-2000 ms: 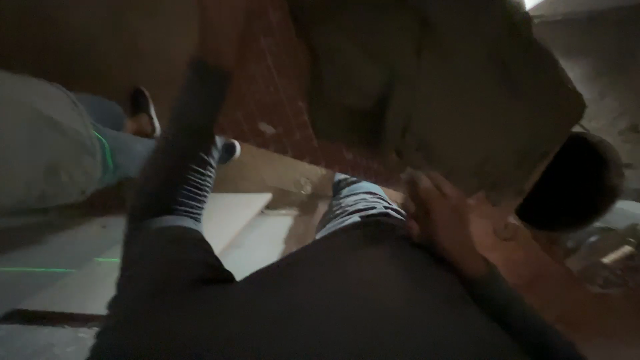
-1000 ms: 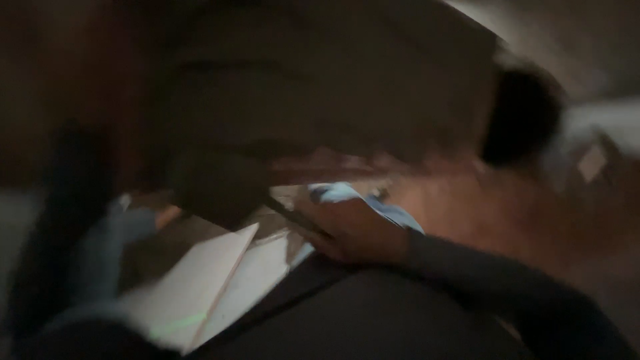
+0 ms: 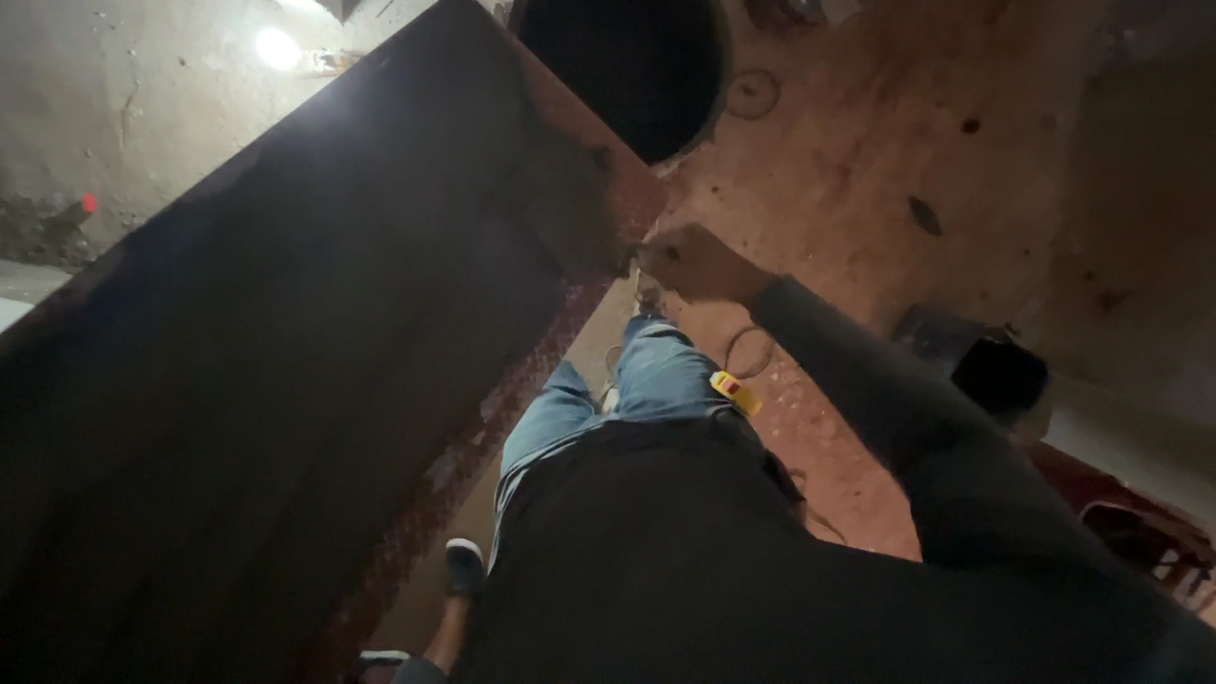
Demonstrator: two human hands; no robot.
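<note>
A large, dark-coated flat panel (image 3: 313, 313) with a reddish, grid-textured border slants across the left and middle of the head view. My right hand (image 3: 698, 264) is at the panel's lower right edge with its fingers bent. Blur and shadow hide whether it grips the edge or a small thing there. My left hand is not in view. Below the right hand are my legs in blue jeans, and a yellow tape measure (image 3: 736, 392) sits at the waist.
Beyond the panel's corner stands a round black bucket (image 3: 632, 71). A dark container (image 3: 997, 372) lies at the right. A wire loop (image 3: 749, 351) is beside my leg. Another person's shoe (image 3: 465, 567) shows at the lower left. A lit bulb (image 3: 278, 47) is at the wall.
The view has swung strongly. The panel's coated face now spans the left side, and my left arm, seen at the left earlier, is out of sight. My right arm reaches farther forward.
</note>
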